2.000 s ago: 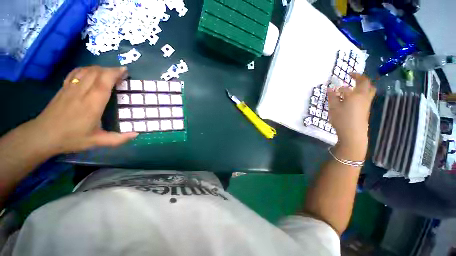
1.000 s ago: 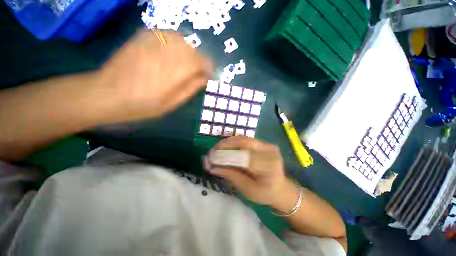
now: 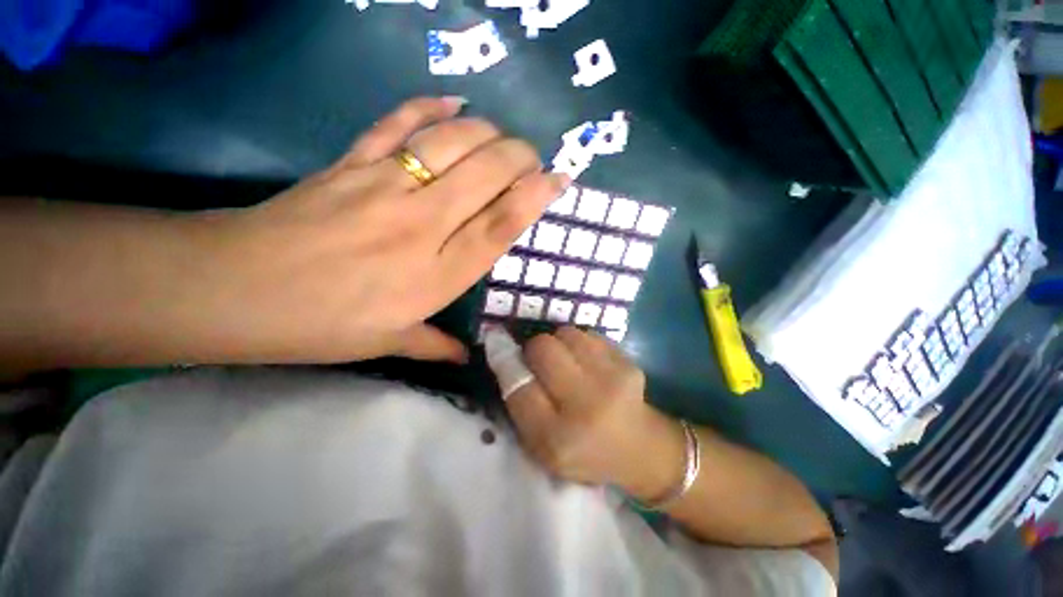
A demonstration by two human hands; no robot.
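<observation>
A PCB panel lies flat on the dark table, covered with rows of small white square parts with dark edges. My left hand lies over the panel's left side, fingertips at its upper left and thumb near its lower left corner. My right hand is at the panel's near edge, its wrapped index finger pressing at the lower left corner. The other right fingers are curled at the bottom row. The panel's left and near edges are partly hidden by my hands. I cannot tell whether either hand grips it.
A yellow utility knife lies right of the panel. Beyond it are a white sheet stack with rows of square parts, a green panel stack and stacked trays. Loose tabbed pieces lie beyond the panel; a blue bin is upper left.
My right hand has come from the white sheet stack to the panel's near edge. My left hand has lowered onto the panel's left side. The view has shifted and moved closer.
</observation>
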